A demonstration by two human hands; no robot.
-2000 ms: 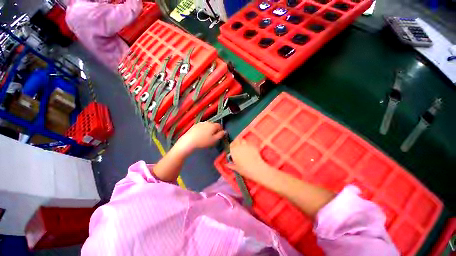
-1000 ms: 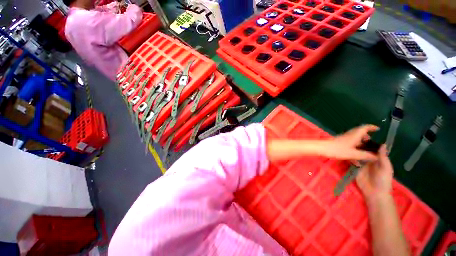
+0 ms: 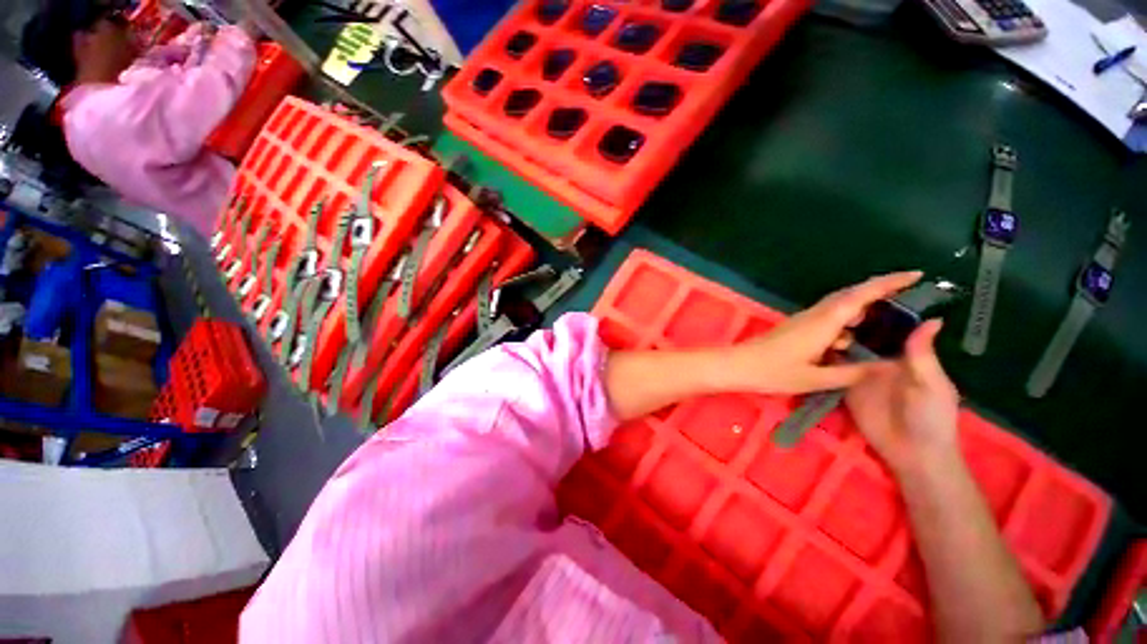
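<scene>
A smartwatch (image 3: 884, 327) with a dark screen and grey-green strap is held between my hands above the right part of an empty red tray (image 3: 711, 440). My left hand (image 3: 799, 350) reaches in from the left, its fingers on the watch's left and far edges. My right hand (image 3: 908, 405) holds the watch from the near side, thumb beside the case. One strap end hangs over the tray and the other points toward the mat. Two more smartwatches, one nearer (image 3: 997, 239) and one farther right (image 3: 1088, 292), lie face up on the green mat with lit details on their screens.
Leaning red trays (image 3: 365, 239) with hanging watch straps stand at left. A red tray of watch heads (image 3: 604, 88) lies at the back. A calculator (image 3: 987, 18) and papers (image 3: 1069, 66) are at the far right. A person in pink (image 3: 151, 120) works at upper left. Blue shelving (image 3: 94, 365) stands beyond.
My hands have moved right from beside the leaning trays to over the empty tray's right part, with a watch between them. The view has shifted, and the screens on the mat now show lit details.
</scene>
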